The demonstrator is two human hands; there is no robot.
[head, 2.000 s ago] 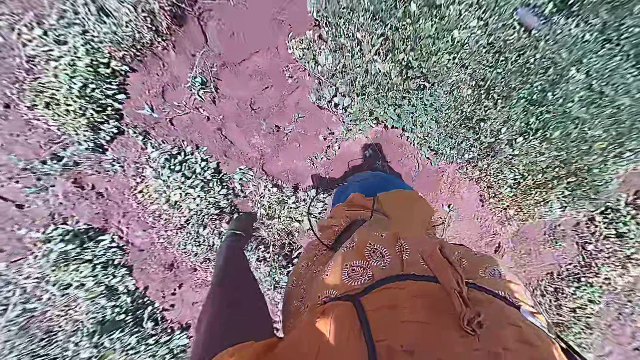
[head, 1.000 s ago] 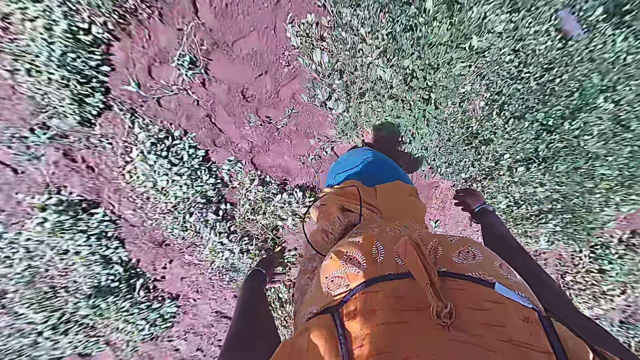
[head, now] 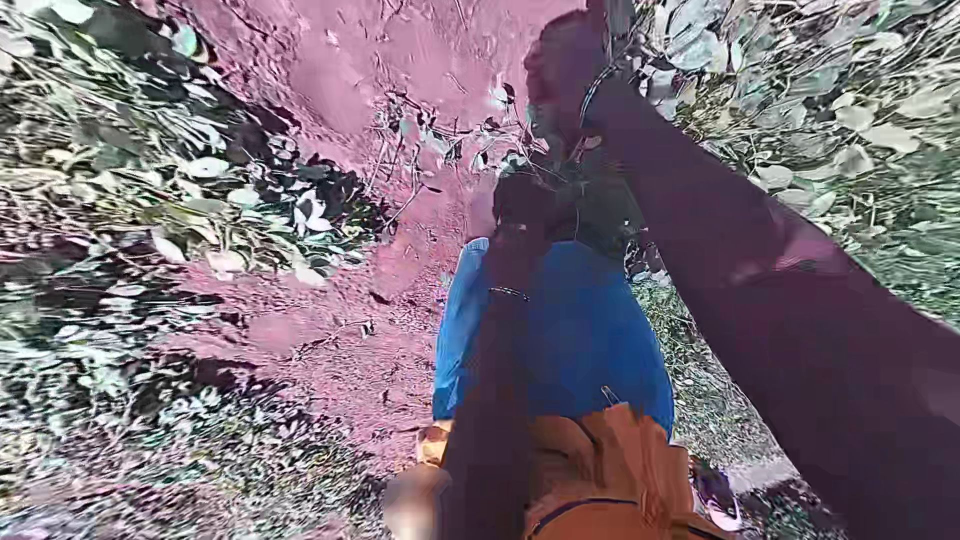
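Note:
My right hand (head: 566, 71), with a thin bracelet at the wrist, reaches to the top centre over leafy stems beside the bare soil. Its fingers look bent, but blur and shade hide whether they grip a stem. My left hand (head: 521, 202), lower and nearer my body, is dark against shadow; a thin bracelet circles that wrist too. Thin leafy stems (head: 450, 142) lie just left of and between the hands. Behind my left forearm show blue cloth (head: 592, 330) and an orange garment (head: 622, 465) on my body.
Low leafy plants (head: 210, 187) grow on the left, and more broad-leaved plants (head: 840, 112) stand on the right. A strip of reddish soil (head: 337, 67) runs between them. A blurred pale, rounded thing (head: 416, 502) is at the bottom, left of my left arm.
Both hands have moved forward and closer together, from apart on either side of my body. The view is now much nearer the ground and plants.

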